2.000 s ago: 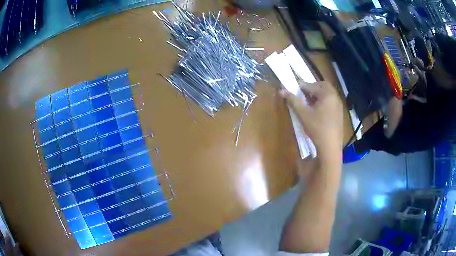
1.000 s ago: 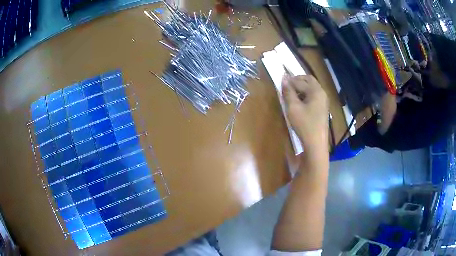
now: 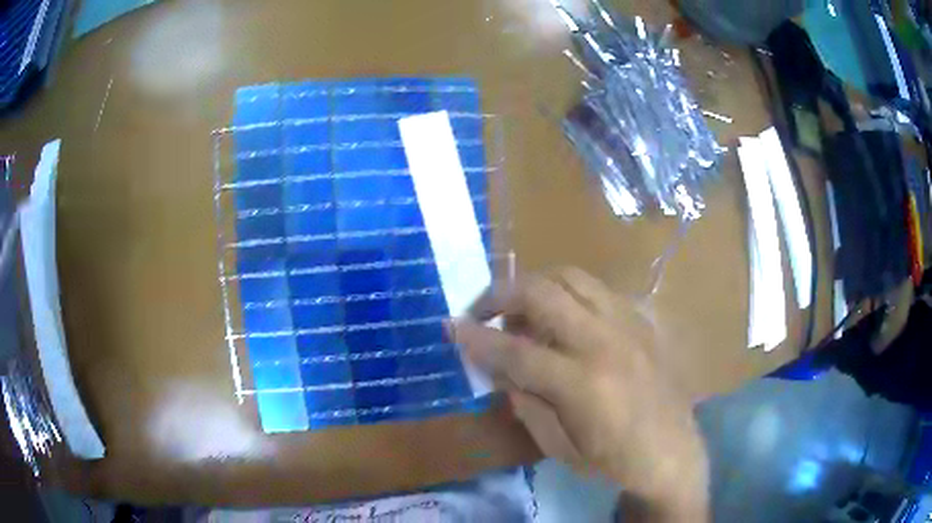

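The blue solar cell string (image 3: 353, 245) lies flat on the brown tabletop in front of me, with thin silver ribbon along its left and right edges. My right hand (image 3: 588, 373) comes from the lower right and pinches a white strip (image 3: 441, 199) between thumb and fingers. The strip is slightly tilted over the right part of the string; whether it touches the cells I cannot tell. Its lower end shows below my fingertips. My left hand is not in view.
A heap of cut silver ribbon pieces (image 3: 654, 117) lies at the upper right. More white strips (image 3: 761, 245) lie right of it. Another white strip (image 3: 46, 296) is at the left, beside silver pieces (image 3: 22, 419) at the rim. A person in dark clothes (image 3: 904, 352) is at the far right.
My right hand has moved left from the white strips to the string, now with one strip in it. The view has turned left, so the string appears nearer the middle.
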